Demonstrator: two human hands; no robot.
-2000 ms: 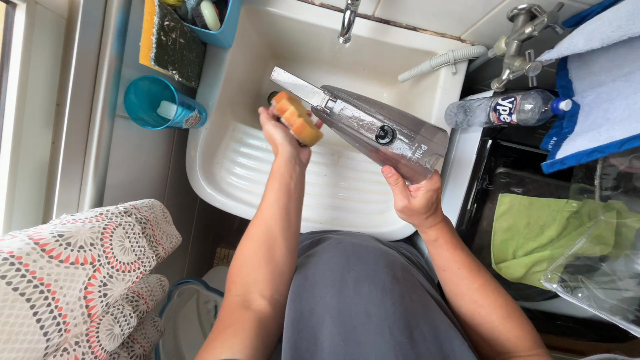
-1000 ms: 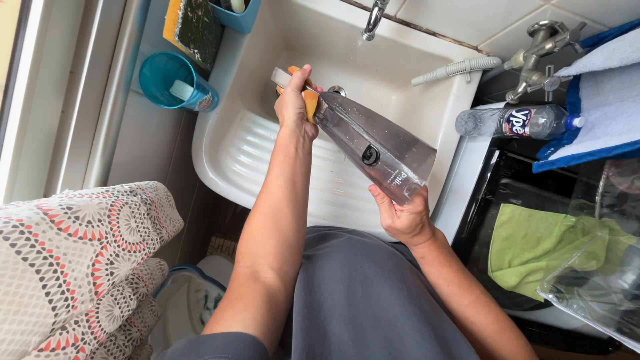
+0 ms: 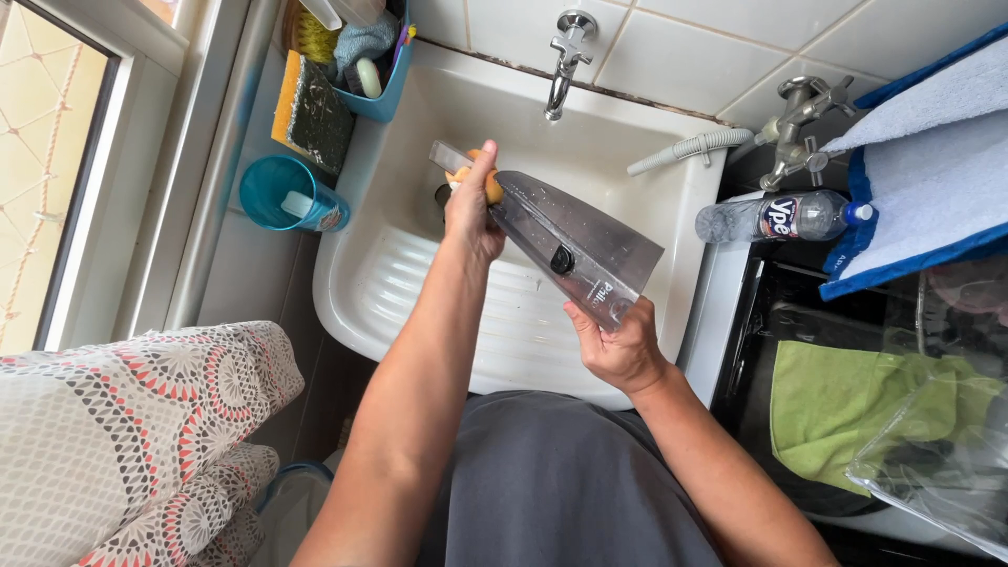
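Observation:
A smoky transparent plastic Philco vacuum-cleaner part (image 3: 583, 228), wet with droplets, is held slantwise over the white laundry sink (image 3: 504, 331). My left hand (image 3: 475, 209) presses an orange sponge (image 3: 494, 189) around its narrow upper-left end, and the clear nozzle tip (image 3: 451, 157) sticks out past the fingers. With thumb and fingers my right hand (image 3: 622, 342) grips the wide lower-right end. A round black button or plug sits on the part's face. The sponge is partly hidden by my left hand.
A chrome faucet (image 3: 561, 79) juts over the sink, with a grey drain hose (image 3: 689, 150) to its right. Left stand a blue cup (image 3: 272, 185), a larger sponge (image 3: 311, 114) and a blue caddy (image 3: 386, 102). At right lie a plastic bottle (image 3: 811, 216) and green cloth (image 3: 843, 402).
Two seconds ago my left hand held the sponge beside the part's narrow end; now it is wrapped around that end. My right hand still holds the wide end.

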